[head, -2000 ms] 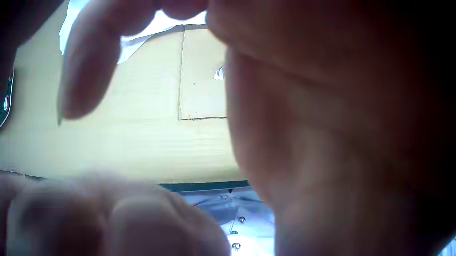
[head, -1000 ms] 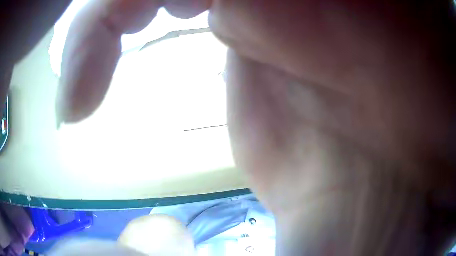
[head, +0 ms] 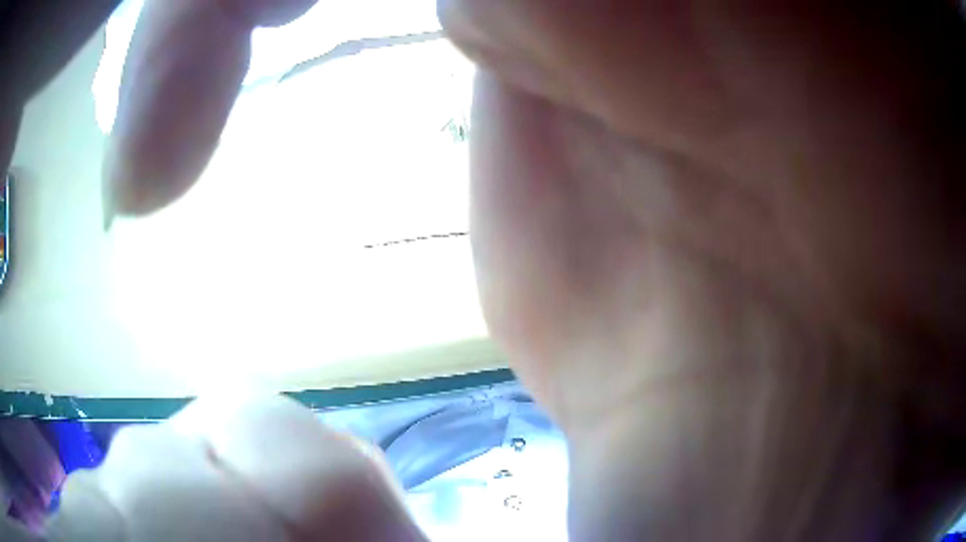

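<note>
My right hand (head: 678, 265) is very near the camera, blurred, and covers the right half and part of the top. One bent finger hangs down at the upper left. Whether this hand holds anything is hidden. My left hand (head: 244, 466) is low at the left, blurred and overexposed, with its knuckles showing; its fingertips and any held thing cannot be made out. A green model car body (head: 4, 238) is cut off by the left edge. A faint bright detail, perhaps the glue cup (head: 455, 129), lies beside my right palm.
The cardboard bench top (head: 64, 328) is badly overexposed, with a thin dark pad edge line on it. A white sheet (head: 360, 19) lies at the top. A green strip (head: 424, 390) runs along the near edge. Below are light blue clothing (head: 455, 434) and a blue object (head: 76, 445).
The bench has turned from tan to glaring white. My left hand dropped low, then rose again toward the bench edge. My right hand's bent finger sits slightly higher in view.
</note>
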